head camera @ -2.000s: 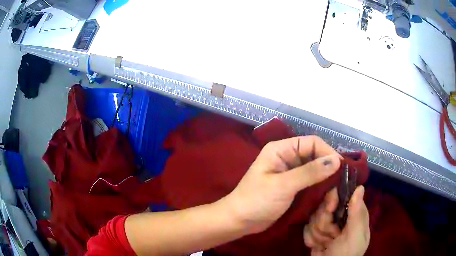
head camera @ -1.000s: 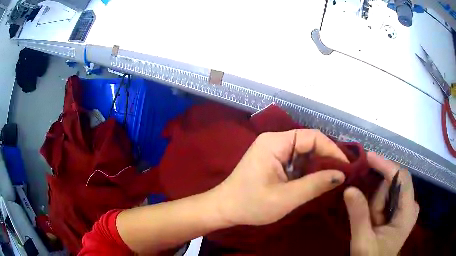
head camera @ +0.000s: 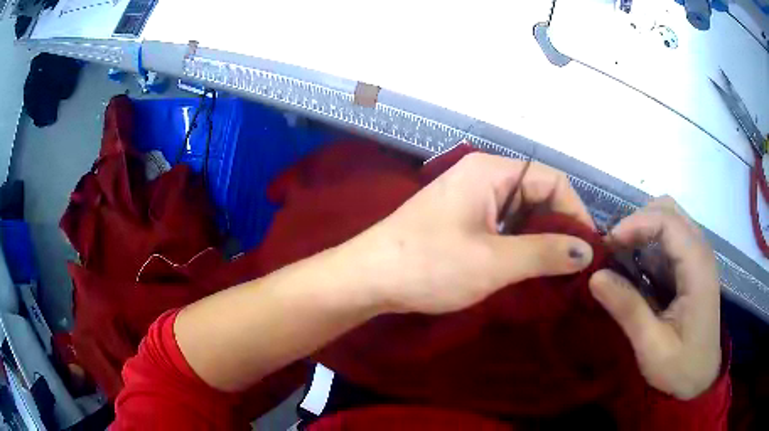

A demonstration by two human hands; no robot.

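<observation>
A dark red knit garment (head camera: 472, 362) lies over my lap against the table edge. My left hand (head camera: 472, 244) pinches a folded edge of it between thumb and fingers. A thin pointed metal shaft (head camera: 517, 187) sticks out of the left fist; its handle is hidden. My right hand (head camera: 666, 295) holds the same edge just to the right, fingertips close to the left ones. Dark snips (head camera: 642, 276) are tucked in the right palm, partly hidden by the fingers.
The white table (head camera: 438, 59) has a measuring tape (head camera: 287, 88) along its front edge. Shears (head camera: 746, 126) lie at the far right. Machine parts show at the top right. A blue crate (head camera: 244, 160) and a hanging dark red garment pile (head camera: 139, 227) are at left, below the table.
The snips went from upright between the right fingers into the right palm. The right hand has moved onto the garment edge, beside the left. The table has shifted upward in view.
</observation>
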